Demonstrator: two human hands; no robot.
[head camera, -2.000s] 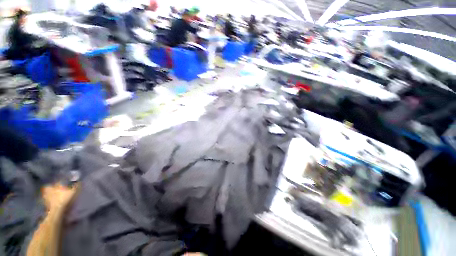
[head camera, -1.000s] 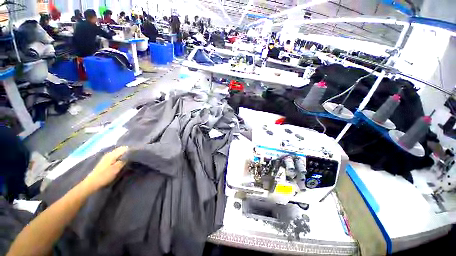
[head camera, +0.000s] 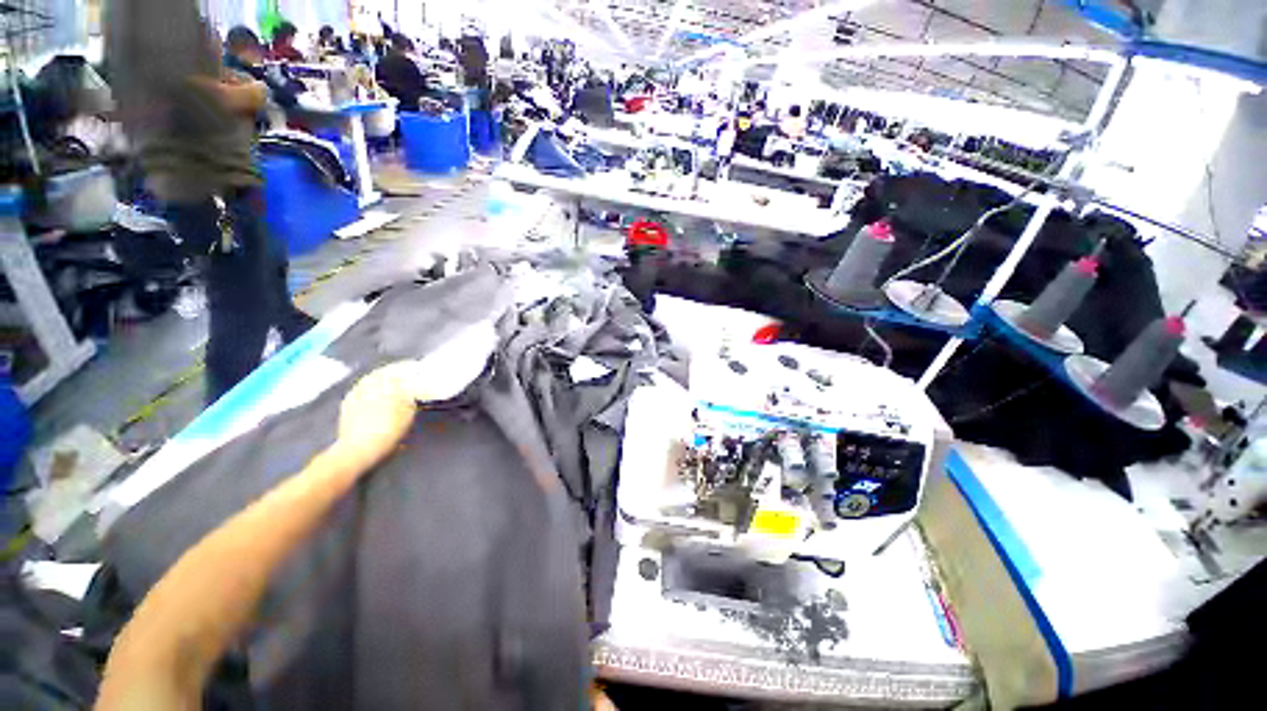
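Observation:
My left hand (head camera: 378, 413) grips the upper edge of a dark grey garment panel (head camera: 445, 556), which hangs limp toward me. More grey pieces lie heaped in a pile (head camera: 570, 333) behind it, left of the white overlock machine (head camera: 778, 417). A small piece of skin at the bottom edge, near the table's front corner, seems to be my right hand (head camera: 602, 699). It is almost wholly cut off, so its hold cannot be seen. No cloth shows under the machine's needle area.
Grey thread cones (head camera: 1067, 295) with pink-red tops stand behind the machine. A beige cloth cover (head camera: 1007, 597) lies to its right, beside blue tape. A person (head camera: 209, 181) stands in the aisle at the left. Dark cloth (head camera: 1000, 250) is heaped behind the thread stand.
My left hand has moved right and slightly up with the panel edge, and the panel hangs nearer the machine. A standing person has come into view at the left. A bit of skin now shows at the bottom edge.

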